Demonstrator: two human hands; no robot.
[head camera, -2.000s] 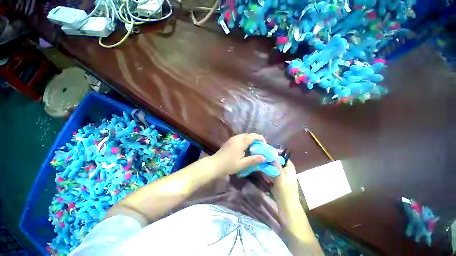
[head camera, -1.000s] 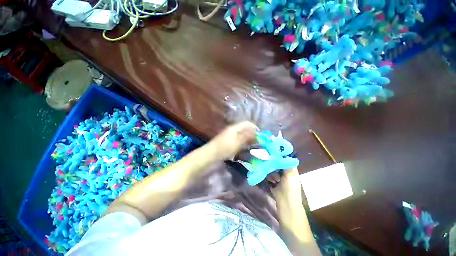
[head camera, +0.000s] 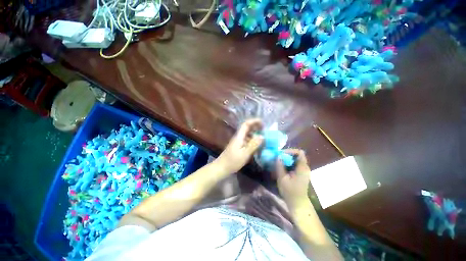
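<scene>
A small blue plush toy (head camera: 273, 145) with pale parts is held between my two hands, just over the table's near edge; it is blurred. My left hand (head camera: 240, 149) pinches its left side with bent fingers. My right hand (head camera: 295, 176) grips its lower right side. A small dark thing (head camera: 291, 162) shows at my right fingers; I cannot tell what it is. My fingers hide part of the toy.
A heap of blue toys (head camera: 327, 41) lies at the table's far side. A blue tub (head camera: 46, 214) full of toys stands at the left. A white paper (head camera: 338, 182), pencil (head camera: 329, 140) and single toy (head camera: 442, 215) lie right. Power strips (head camera: 87, 36) with cables lie far left.
The toy has turned from showing its face and eye a second ago to a blurred, more upright pose. My right fingers have come up around its side. The whole view has shifted slightly.
</scene>
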